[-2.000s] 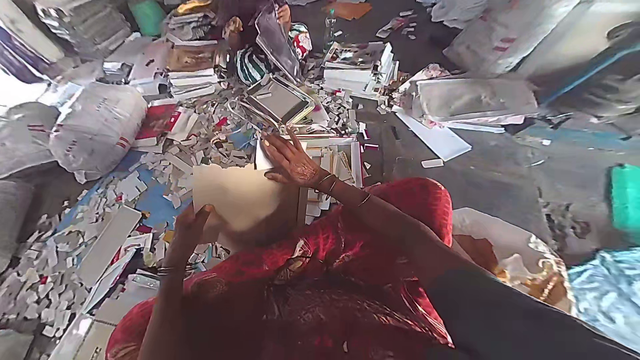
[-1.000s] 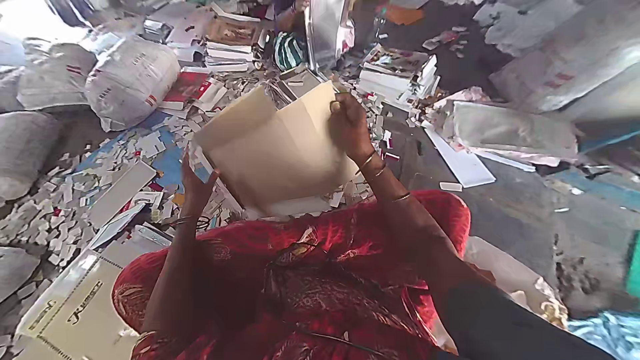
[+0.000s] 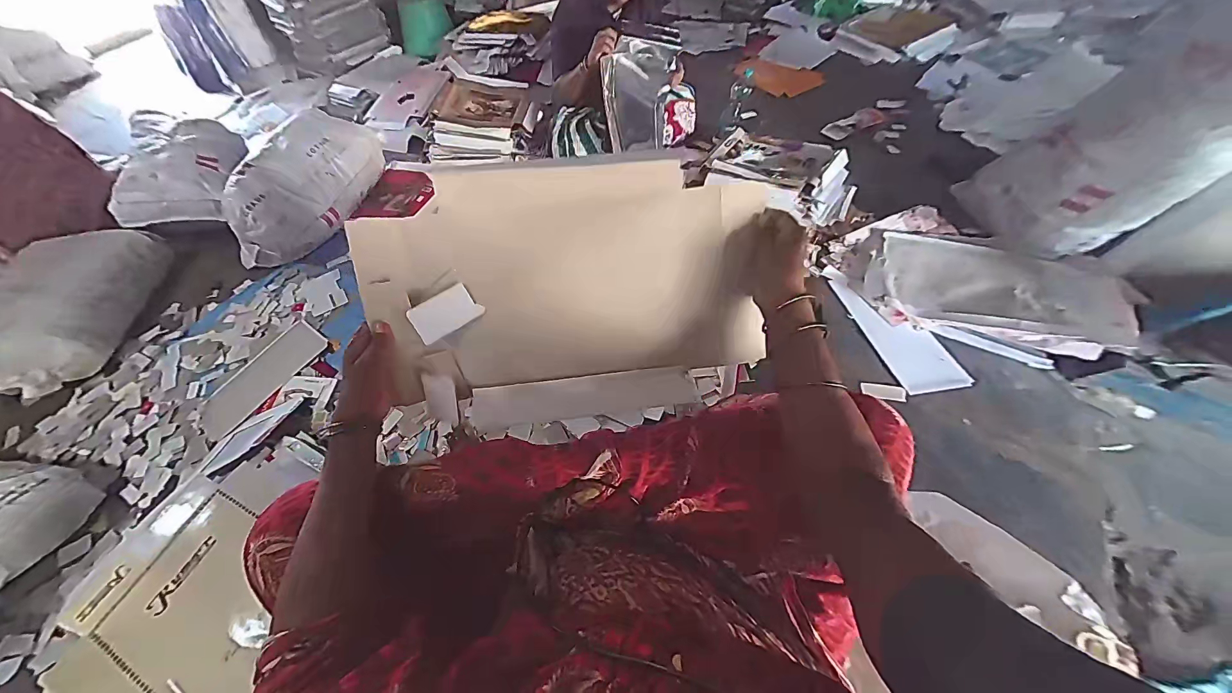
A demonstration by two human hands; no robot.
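Note:
A broad cream cardboard sheet (image 3: 577, 260) with notched corners is spread out in front of me, above my lap. My left hand (image 3: 371, 361) grips its lower left corner, the thumb on the face of the card. At the right edge my right hand (image 3: 778, 255) is closed on the sheet, partly in shadow. A small white card piece (image 3: 445, 314) lies over the sheet's lower left part. Below the sheet a pale board strip (image 3: 582, 397) rests among small card scraps.
Card scraps (image 3: 144, 414) cover the floor at left, near stuffed white sacks (image 3: 303, 183). Another person (image 3: 577, 67) sits beyond, holding a plastic-wrapped item. Stacked printed card (image 3: 476, 120) stands at the back; a wrapped bundle (image 3: 1001, 289) and a white board (image 3: 905, 337) lie right.
The cream sheet, partly folded earlier, is now spread wide between both hands. My right hand has moved to the right, from the sheet's top edge two seconds ago to its right edge.

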